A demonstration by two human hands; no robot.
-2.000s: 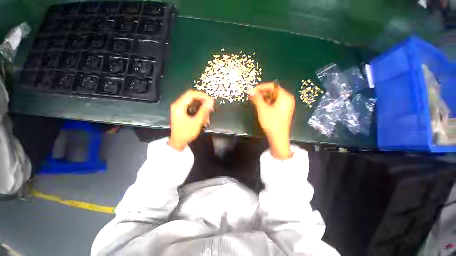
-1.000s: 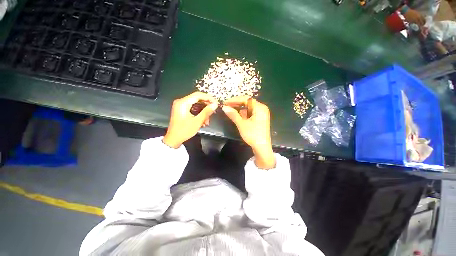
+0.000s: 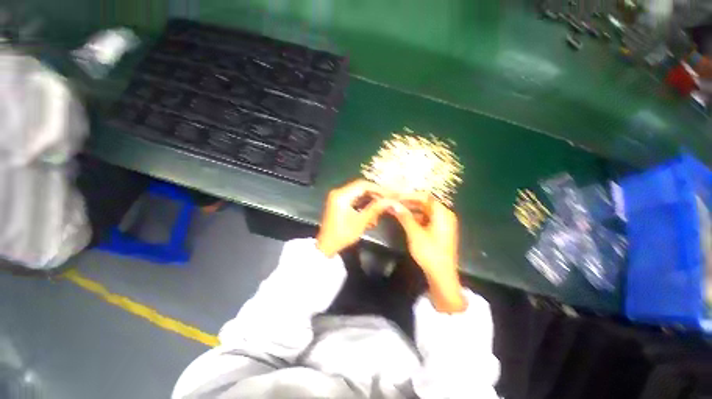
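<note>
My left hand (image 3: 349, 217) and my right hand (image 3: 429, 234) meet fingertip to fingertip at the bench edge, just in front of the large pale gold pile (image 3: 414, 165). A dark piece (image 3: 362, 202) shows within the curled fingers of my left hand, largely hidden. Something dark also shows inside the curl of my right hand, too blurred to name. The frame is smeared by motion, and what lies between the fingertips cannot be made out.
A black blister tray (image 3: 226, 105) lies at the left. A smaller gold pile (image 3: 532, 210), clear bags (image 3: 578, 234) and a blue bin (image 3: 665, 241) are at the right. Another person's white sleeve (image 3: 35, 156) is at the far left, above a blue stool (image 3: 152, 226).
The hands were apart two seconds ago and came together by one second ago; they are still together. The camera view has swung, so the bench things sit further right and lower.
</note>
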